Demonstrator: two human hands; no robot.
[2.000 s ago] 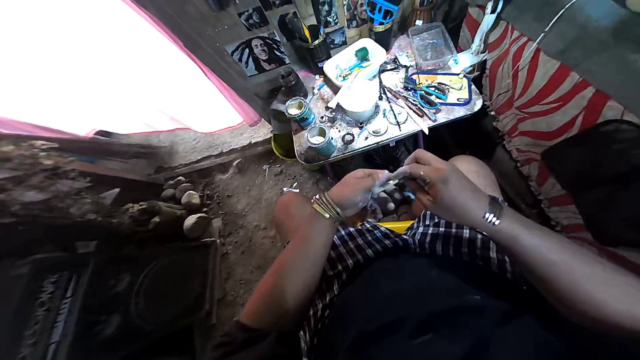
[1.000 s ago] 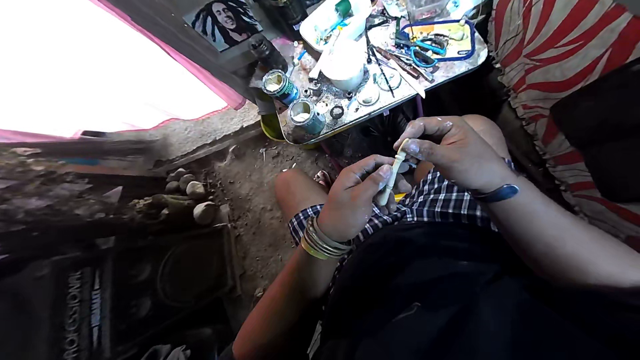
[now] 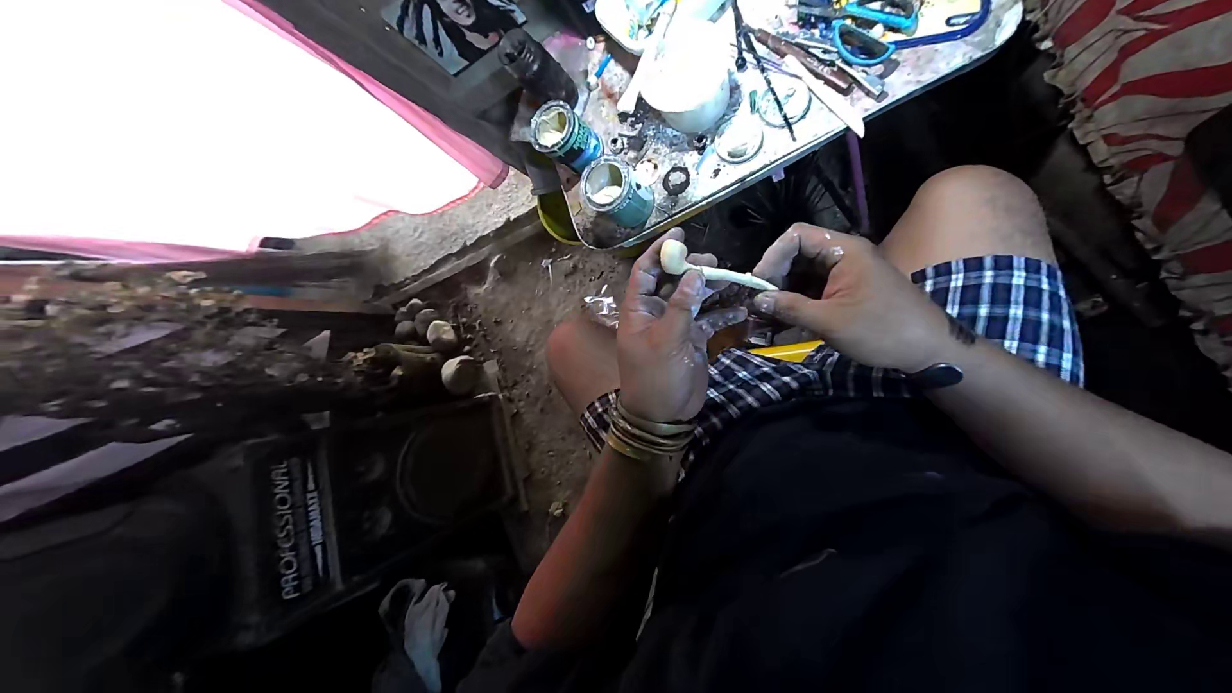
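A slim cream-coloured piece with a rounded knob at one end lies between my two hands above my lap. My left hand grips it near the knob with thumb and fingers, and pale smears mark its fingertips. Thumb and fingers of my right hand pinch the thin far end, with white residue on the knuckles. What the piece is made of I cannot tell. Just beyond the hands, on the table, are two opened tins of pale paint or paste.
Blue-handled scissors, a white container, round lids and thin tools crowd the table. Left on the dirt floor lie several roundish stones or lumps, beside a black speaker case. A striped red cloth hangs at right.
Two seconds ago both hands were over a bundle with clear plastic; now they hold the slim piece. Since one second ago, its knob has come into sight and it has turned nearly level.
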